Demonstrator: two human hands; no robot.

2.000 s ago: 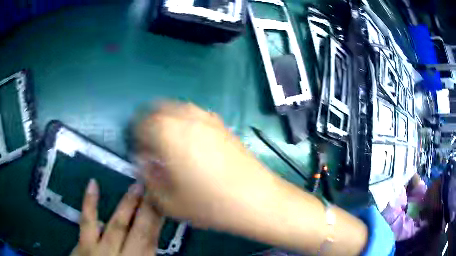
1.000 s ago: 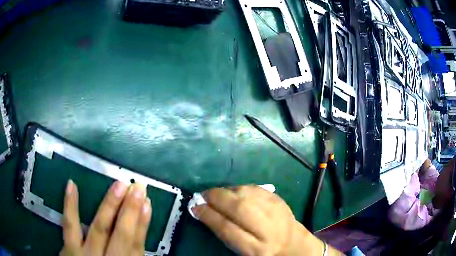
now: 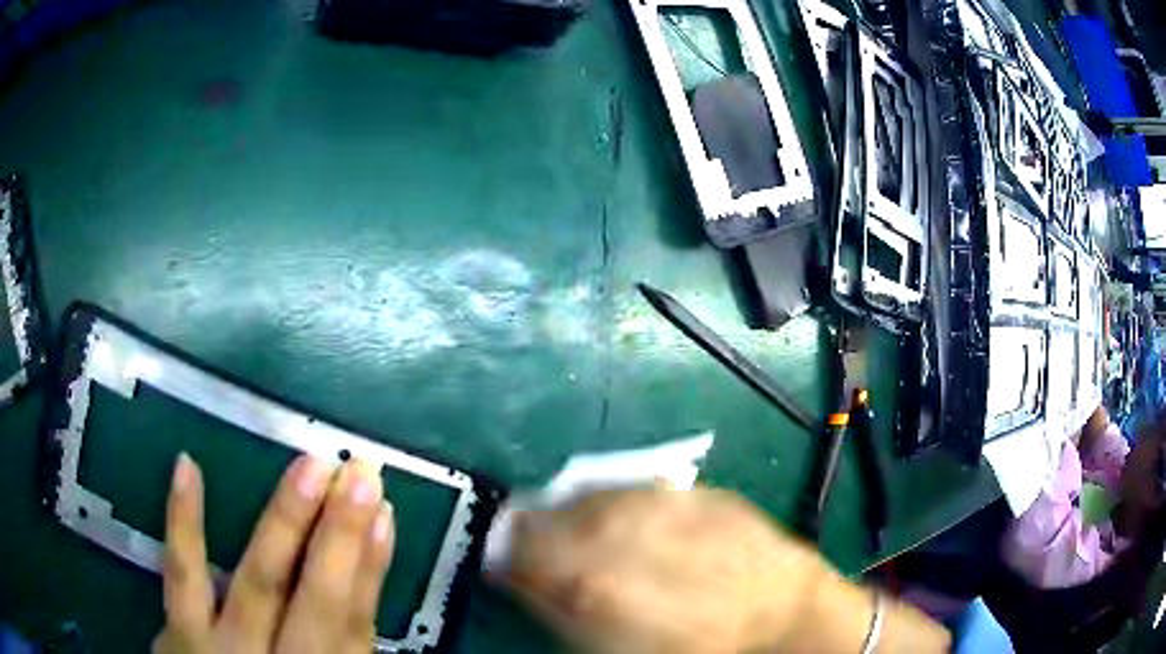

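Note:
A phone middle frame (image 3: 243, 396), silver with black edges and cut-out windows, lies flat at the lower left. My left hand (image 3: 288, 562) lies over its lower long side with fingers spread across the window, pressing on it, cut off by the bottom edge. My right hand (image 3: 652, 562), blurred, is at the frame's right short edge and grips a white wiping cloth (image 3: 627, 468). The cloth shows at the fingertips against the black edge and sticks out above the hand. Part of the cloth is hidden by the hand.
A dark pointed stick (image 3: 726, 355) and cutting pliers (image 3: 838, 441) lie right of centre. A spare frame (image 3: 790, 166) has a dark flat piece under it. More frames (image 3: 882, 192) and a parts tray (image 3: 1010, 434) are at right. A dark stack (image 3: 448, 26) is at the top. A person's pink sleeve (image 3: 1068, 511) shows lower right.
My right hand has come down from above the frame to its right short edge. Since one second ago, more of the white cloth shows above the hand. My left hand has stayed on the frame.

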